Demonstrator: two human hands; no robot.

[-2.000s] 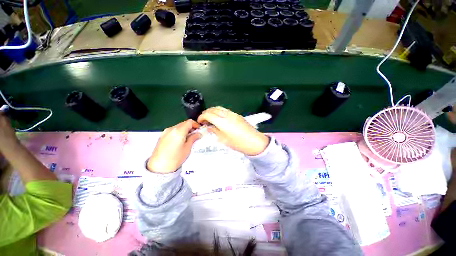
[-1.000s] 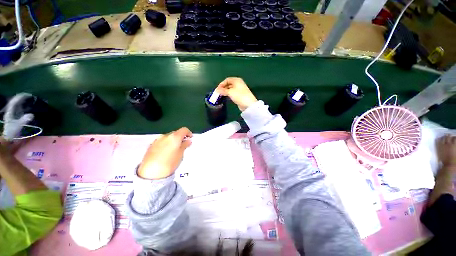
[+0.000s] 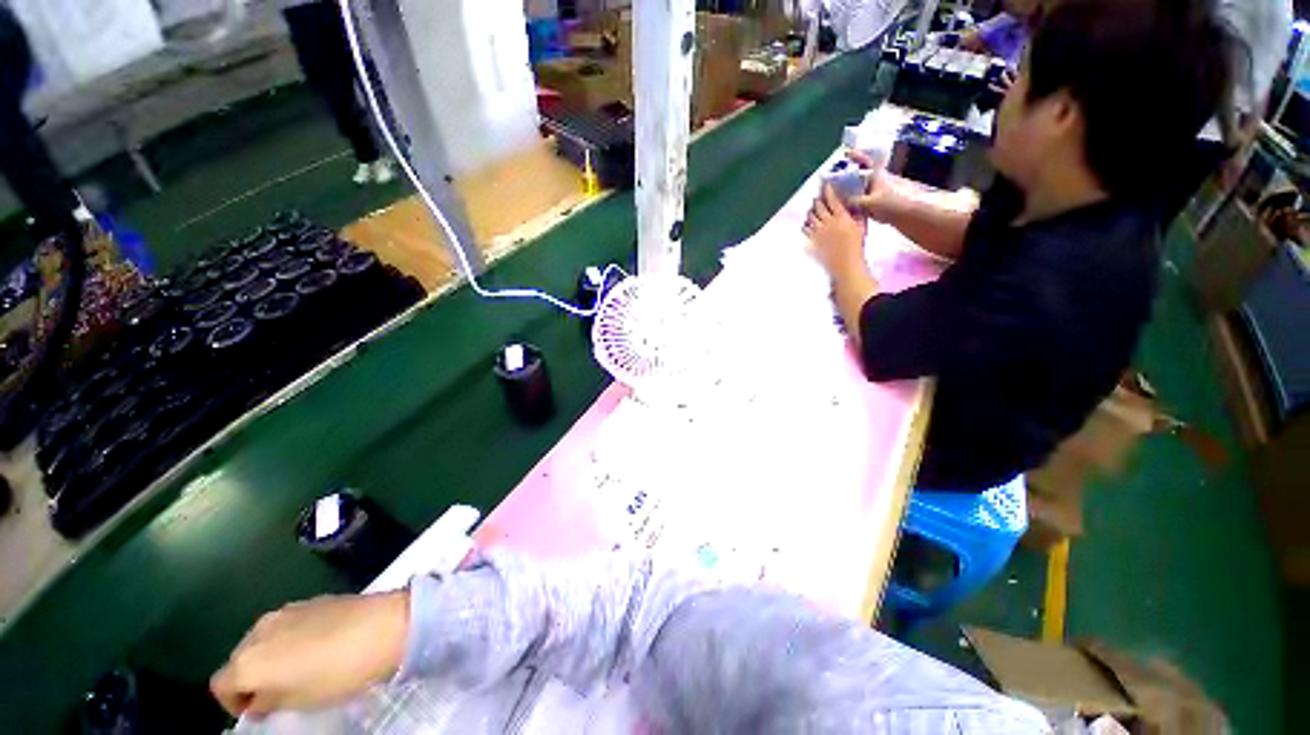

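My right hand [image 3: 309,658] is at the lower left, fingers curled down; whether it holds anything is hidden. My left hand is not in view. A black cylindrical unit [image 3: 371,546] with a white label [image 3: 328,516] on top stands on the green conveyor just beyond my right hand. Another labelled black unit [image 3: 526,391] stands farther along, and a third is partly hidden behind the fan. A dark unit [image 3: 112,707] is cut off at the bottom left. A white paper strip [image 3: 431,546] sticks out beyond my right sleeve.
A pink fan [image 3: 644,333] with a white cable [image 3: 457,244] stands at the pink bench's edge, beside a white post [image 3: 664,129]. A person in black [image 3: 1042,323] sits by a blue stool [image 3: 960,546]. Stacked black units [image 3: 216,338] fill the far bench.
The view has swung right. My right hand has left the unit top where it held a label. My left hand has gone out of view. The neighbour in black now shows.
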